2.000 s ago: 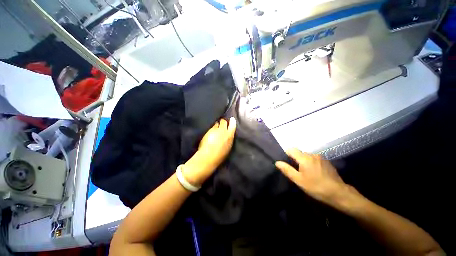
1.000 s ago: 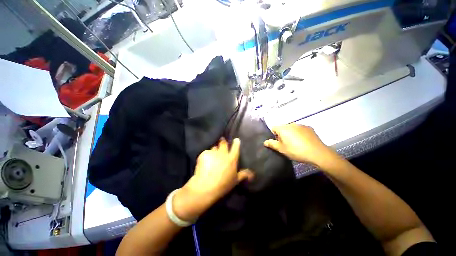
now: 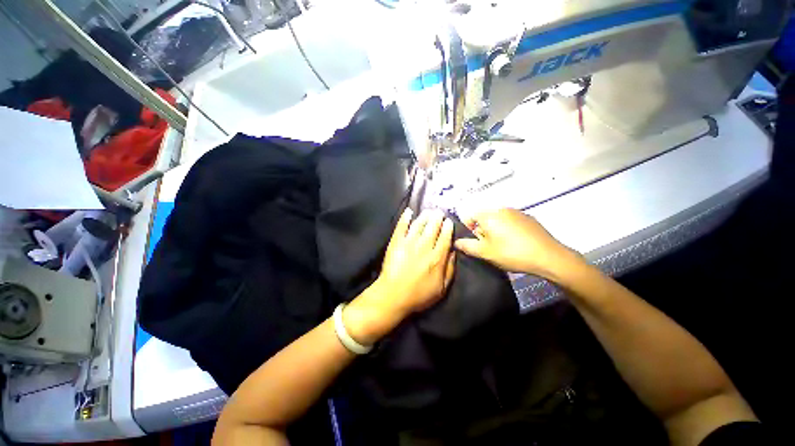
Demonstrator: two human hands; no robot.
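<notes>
A large black garment (image 3: pixel 253 235) lies bunched left of the needle and hangs over the table's front edge. Its edge runs up to the presser foot and needle (image 3: pixel 445 144) of a white JACK sewing machine (image 3: pixel 601 52). My left hand (image 3: pixel 422 261), with a pale band at the wrist, lies flat on the cloth just below the needle, fingers together. My right hand (image 3: pixel 506 239) pinches the garment's right edge between thumb and fingers, close to my left fingertips. The glare near the needle hides the fine detail of the seam.
A second, cream sewing machine (image 3: pixel 52 309) stands at the far left, below a white paper sheet (image 3: pixel 44 161). Red and black cloth (image 3: pixel 131 152) lies behind it. The white table (image 3: pixel 645 213) has a ruler-marked front edge. A dark heap fills the lower right.
My left hand has moved up and right along the cloth towards the needle and its fingers have flattened. My right hand has shifted slightly left, still at the garment's edge.
</notes>
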